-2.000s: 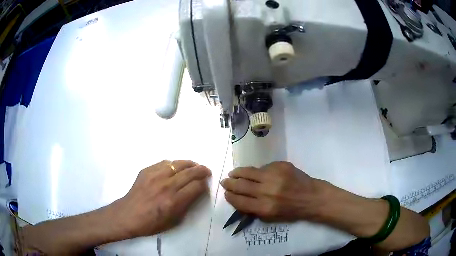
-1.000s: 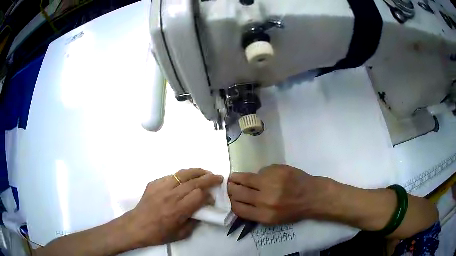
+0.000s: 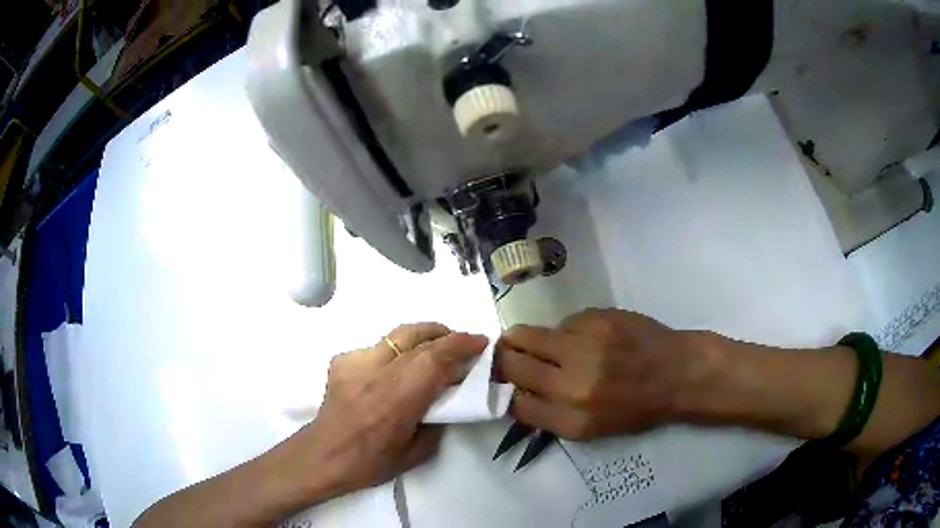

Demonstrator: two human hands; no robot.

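Observation:
White fabric (image 3: 469, 400) lies in front of the needle, with a folded edge between my hands. My left hand (image 3: 397, 392) holds the fold from the left, fingertips at its edge. My right hand (image 3: 598, 371) pinches the same edge from the right, close to my left fingertips. Dark snips (image 3: 524, 443) stick out below my right hand, blades pointing down and left; their handles are hidden in the palm. The presser foot (image 3: 464, 254) is just beyond the hands, partly hidden by the machine head. How the fabric sits under it is unclear.
The white machine head (image 3: 577, 83) hangs over the work, with a cream dial (image 3: 484, 109) on its front. A white rounded tube (image 3: 312, 253) lies left of the needle. White cloth (image 3: 711, 227) lies on the right. Blue cloth (image 3: 64, 268) is at the far left.
The view has shifted and tilted. Two seconds ago the fabric lay flat between my hands; now a folded part is gathered there. Both hands have moved closer together and nearer the needle.

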